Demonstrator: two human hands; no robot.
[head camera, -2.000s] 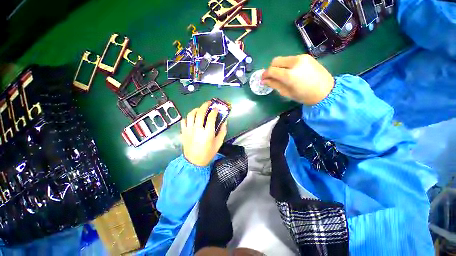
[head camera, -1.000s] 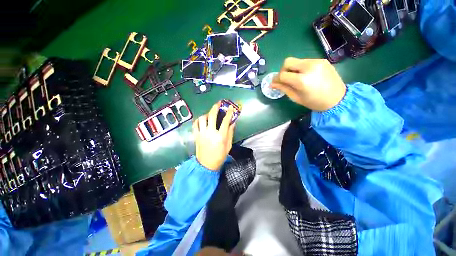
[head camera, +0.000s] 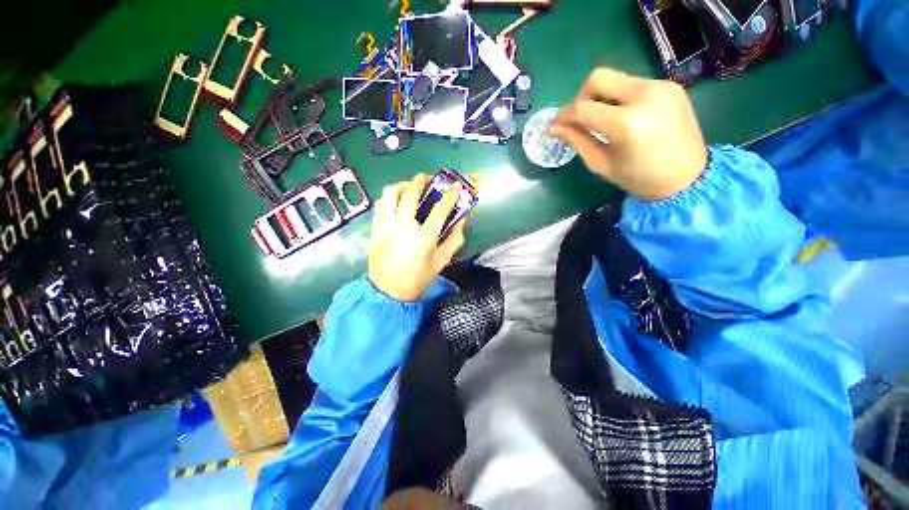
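My left hand (head camera: 407, 239) holds a part-built unit (head camera: 446, 199) with a dark screen and a red edge, low over the bench near its front edge. My right hand (head camera: 638, 129) is above a small round white dish (head camera: 548, 137), with its fingertips pinched at the dish's right side. Whether the fingertips hold a small part cannot be told. A pile of LCD modules (head camera: 437, 45) with pale edges and gold tails lies left of the dish. Several front housings (head camera: 311, 211) lie side by side left of my left hand.
Dark frame pieces (head camera: 289, 149) and cream front housings (head camera: 235, 60) lie on the green bench (head camera: 269, 309) at left. A black blister tray (head camera: 120, 289) holds units at far left. Screen assemblies (head camera: 713, 30) are heaped at top right. A blue sleeve (head camera: 887, 40) shows at far right.
The view has shifted, so the bench things sit higher in the picture. My right hand remains at the dish and my left hand still holds the unit.
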